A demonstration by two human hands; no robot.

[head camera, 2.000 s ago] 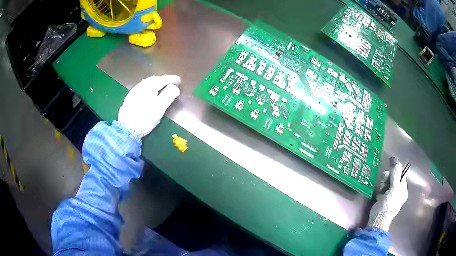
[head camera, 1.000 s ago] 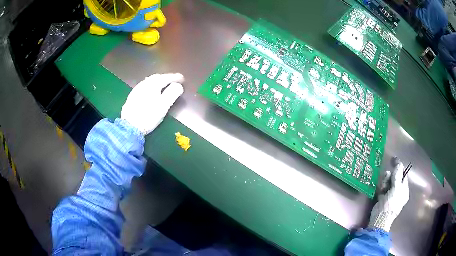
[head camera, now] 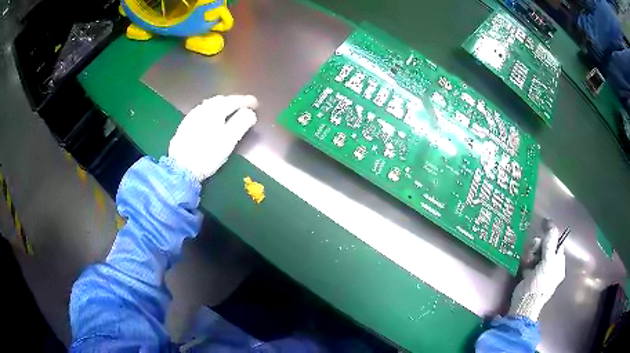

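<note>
A large green circuit board [head camera: 414, 148], solder side up with rows of silvery pads, lies on the grey metal sheet [head camera: 266, 55]. My left hand [head camera: 211, 134], in a white glove, rests on the sheet's near left edge, fingers a little apart, holding nothing and not touching the board. My right hand [head camera: 542, 272], gloved, lies on the sheet beside the board's right corner and holds dark tweezers [head camera: 564, 236], whose tips point up and away. Part of the right hand's fingers is hard to make out.
A yellow and blue fan [head camera: 179, 21] stands at the back left. A second green board [head camera: 514, 62] lies at the back right. A black bin [head camera: 41, 89] with a clear plastic bag [head camera: 79, 52] is far left. A yellow mark [head camera: 254, 189] is on the green mat [head camera: 304, 241].
The view has shifted slightly, so the boards sit a little further right and the fan is cut off more. Both hands stay about where they were.
</note>
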